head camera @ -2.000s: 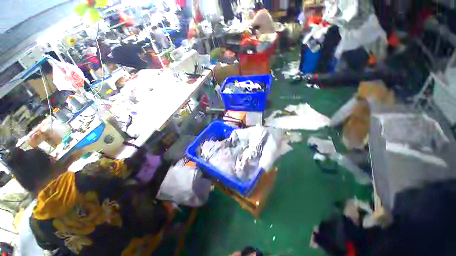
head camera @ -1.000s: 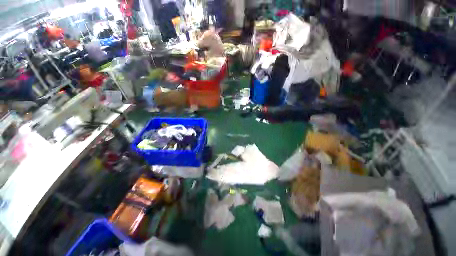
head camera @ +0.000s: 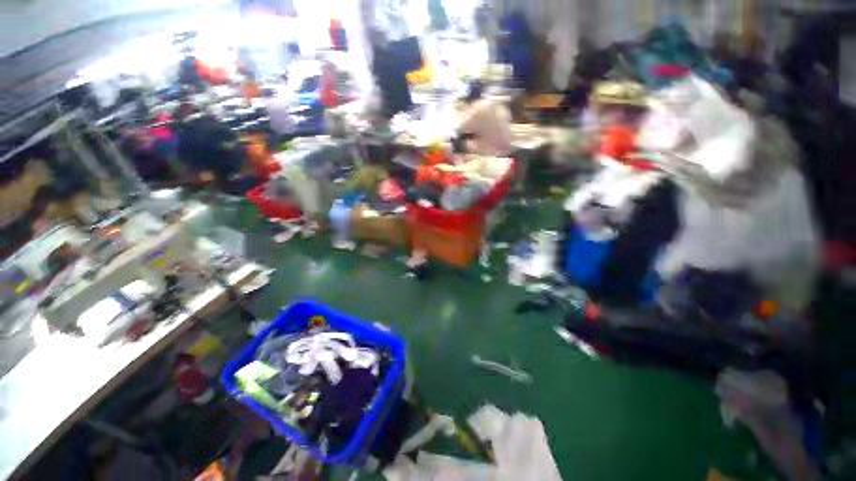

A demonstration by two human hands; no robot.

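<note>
Neither of my hands is in the picture. Nearest in front of me on the floor is a blue plastic crate (head camera: 399, 380) filled with dark cloth, white tape-like strips (head camera: 328, 352) and a pale green piece. A large off-white sheet (head camera: 514, 442) lies on the green floor just below and right of the crate, cut off by the bottom edge. The picture is blurred, so small details cannot be told.
A white sewing table (head camera: 56, 399) with a machine runs along the left. A red-orange crate (head camera: 446, 235) full of cloth stands ahead, with a person (head camera: 486, 122) behind it. Large white sacks (head camera: 741, 207) and a blue container (head camera: 588, 256) stand right. Scraps lie on the green floor.
The view has moved forward and turned. The person in the flowered top and the nearer blue crate have left the picture. The remaining blue crate and the red-orange crate look closer.
</note>
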